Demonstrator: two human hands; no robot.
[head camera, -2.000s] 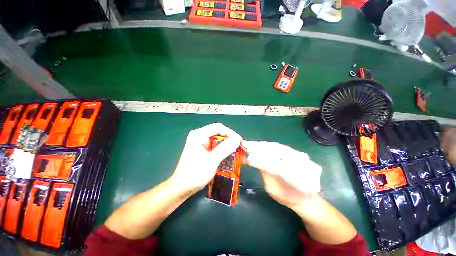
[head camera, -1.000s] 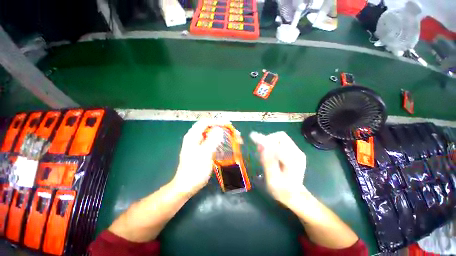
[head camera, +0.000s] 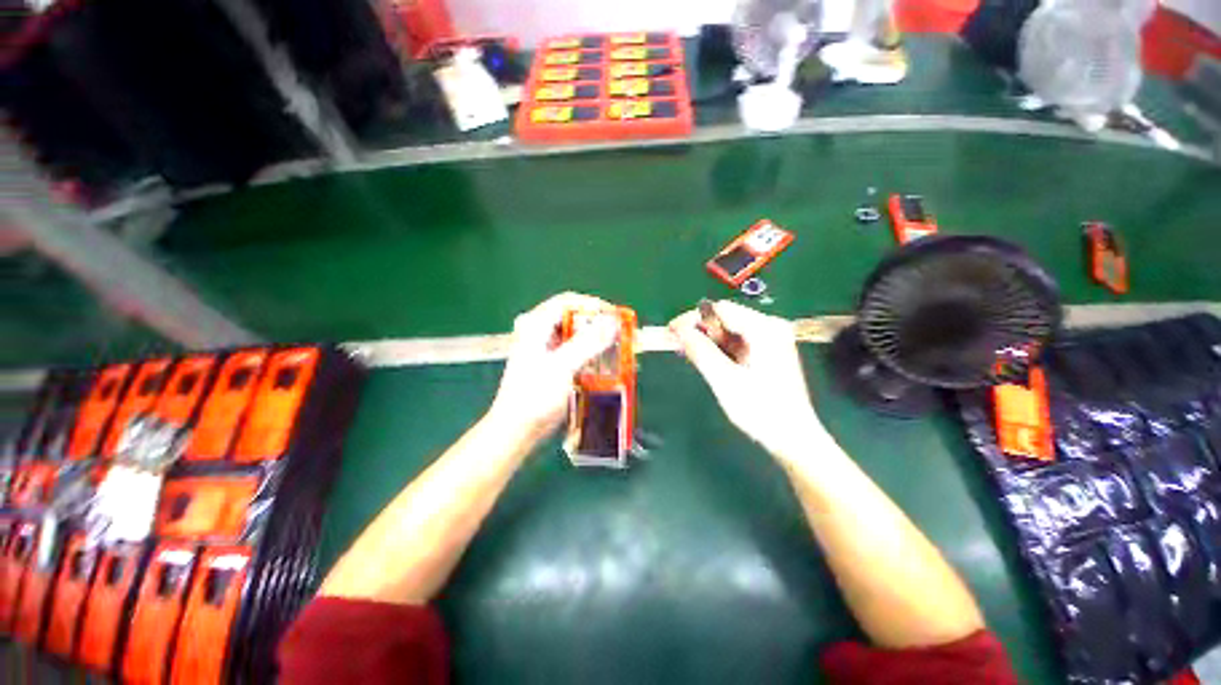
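Observation:
My left hand (head camera: 546, 359) holds a half-assembled orange phone unit (head camera: 601, 418) above the bench, its dark screen toward me, my fingers covering much of its far end. My right hand (head camera: 761, 375) is raised to the right, apart from the unit. It pinches a small dark brownish part (head camera: 722, 333), too blurred to name. Another orange phone unit (head camera: 750, 253) lies slanted on the green belt beyond, with a small ring (head camera: 753, 286) near its lower end.
A black fan (head camera: 956, 311) stands right of my hands. Black blister trays lie at right (head camera: 1138, 482), with an orange housing (head camera: 1023, 415), and at left, stacked with orange housings (head camera: 275, 402). More units (head camera: 912, 217) lie on the belt. A red fixture tray (head camera: 605, 126) is at the far side.
The view has tilted. My right hand has moved away from the held unit and now holds a dark part. The nearest belt unit and its ring lie differently. One orange housing has left the right tray.

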